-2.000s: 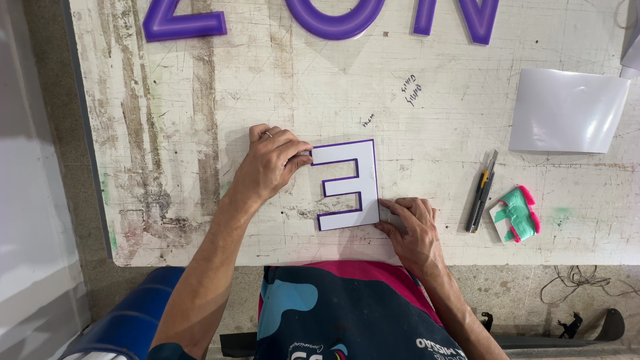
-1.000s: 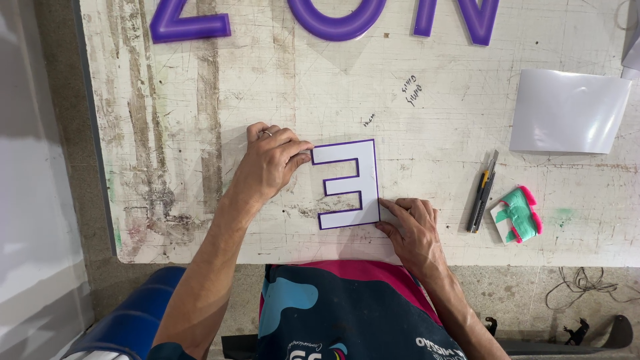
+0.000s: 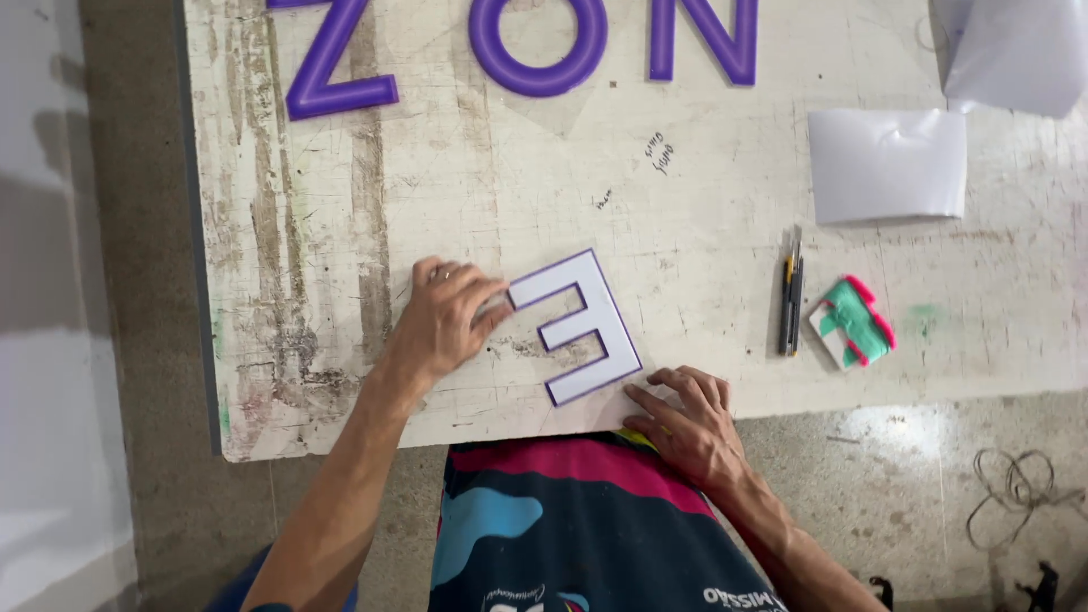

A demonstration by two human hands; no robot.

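Note:
A white-faced letter E with purple edges [image 3: 616, 319] lies tilted on the worn white worktable [image 3: 442, 212], its arms pointing left. My left hand [image 3: 446, 314], with a ring on one finger, has its thumb and fingertips at the end of the E's upper arm. Near the E's lower right corner, my right hand [image 3: 684, 416] rests at the table's front edge with its fingers apart, beside the letter and not gripping it. Purple letters, a Z [image 3: 340, 89], an O [image 3: 483, 34] and an N [image 3: 744, 42], lie at the far side.
Two slim cutter knives [image 3: 790, 306] lie right of the E, beside a green, pink and white pad [image 3: 854, 323]. Farther back are a white sheet [image 3: 888, 166] and crumpled translucent sheeting [image 3: 1016, 59]. A cable [image 3: 1016, 489] lies on the floor beyond the front edge.
The E has turned from nearly square with the table to tilted. My right hand has come away from its side and moved down toward the table's edge. The view has shifted.

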